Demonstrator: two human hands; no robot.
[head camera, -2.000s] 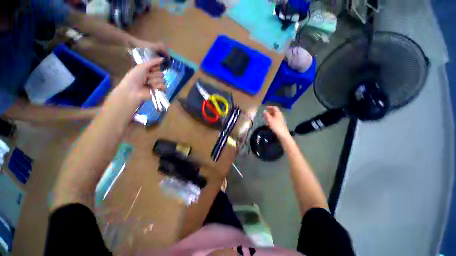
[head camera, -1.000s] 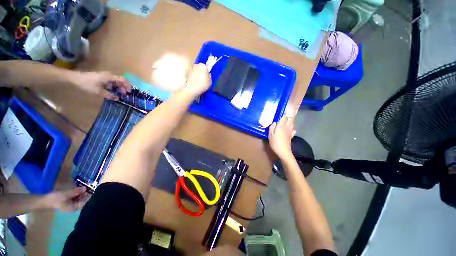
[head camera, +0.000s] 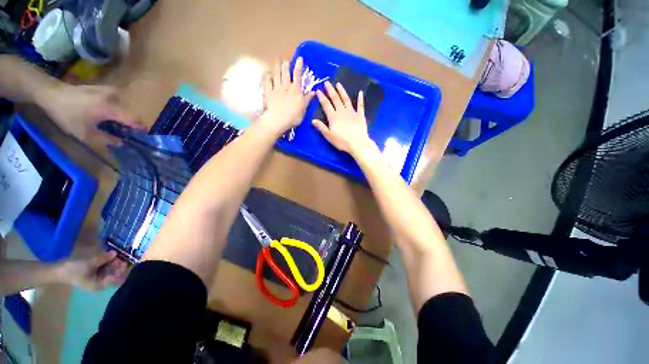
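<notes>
A shallow blue plastic tray (head camera: 425, 121) lies on the brown bench. My left hand (head camera: 286, 96) is over its left side with fingers spread, beside thin silvery ribbon strips (head camera: 311, 78) that lie partly under it. My right hand (head camera: 343, 119) is spread flat inside the tray, over a dark flat piece (head camera: 370, 96) that it partly hides. Neither hand is seen to grip anything. Scissors (head camera: 290, 270) with red and yellow handles lie on a dark sheet (head camera: 238, 242) nearer to me.
Another person's hands hold a bent solar panel (head camera: 128, 210) at the left, beside a blue bin (head camera: 82, 206). A long dark bar (head camera: 327, 288) lies by the bench edge. A fan (head camera: 605, 178), a blue stool (head camera: 498, 114) and a pale green stool (head camera: 381, 341) stand at the right and front.
My right hand has moved from the tray's near rim into the tray. My left hand has opened over the left side, with the ribbon strips beside it. The other person's panel has been bent.
</notes>
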